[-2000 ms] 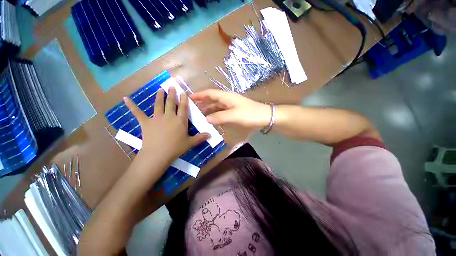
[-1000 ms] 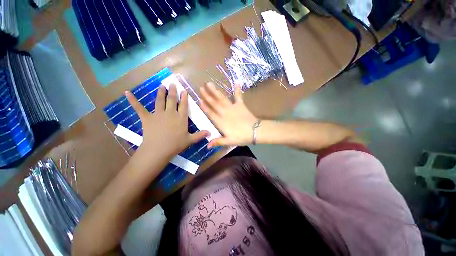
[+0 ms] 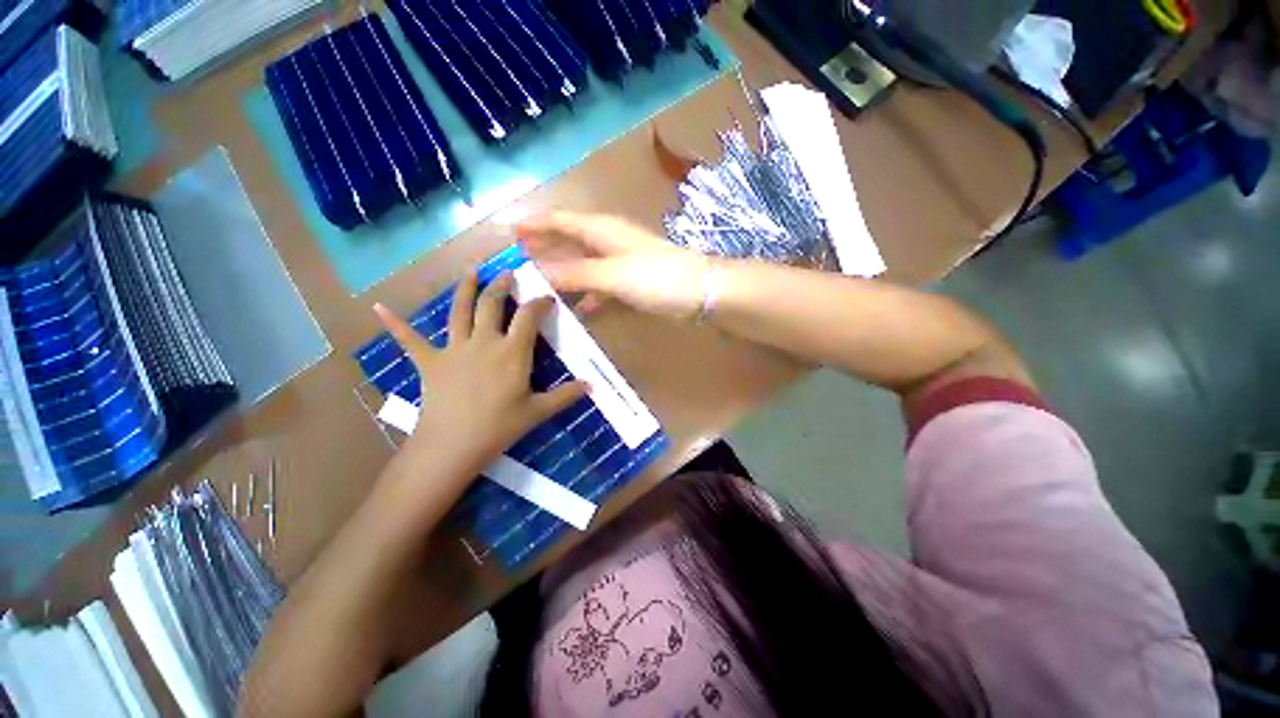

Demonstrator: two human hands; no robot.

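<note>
Blue cell string [image 3: 541, 540] with pale parallel lines lies flat before me on the brown tabletop. A white strip [image 3: 597, 376] lies across its right part and another white strip [image 3: 541, 488] crosses its left part, partly under my left hand. My left hand [image 3: 489, 368] rests palm down on the string between the strips, fingers spread. My right hand [image 3: 604, 262] is at the far right edge of the string, by the upper end of the right strip, fingers apart and slightly bent. I see nothing held in it; its fingertips are partly hidden.
Silver ribbon pile [image 3: 751, 204] and a white strip [image 3: 828, 175] lie to the right. Dark cell stacks [image 3: 362, 119] stand on a green mat beyond. A bright blue stack [image 3: 105, 351] and a silver strand bundle [image 3: 211, 589] are left. A black cable [image 3: 1039, 154] runs at the far right.
My right hand has left its flat spread beside the right strip and moved up to the strip's far end. My left hand stays on the string. The whole view has shifted slightly.
</note>
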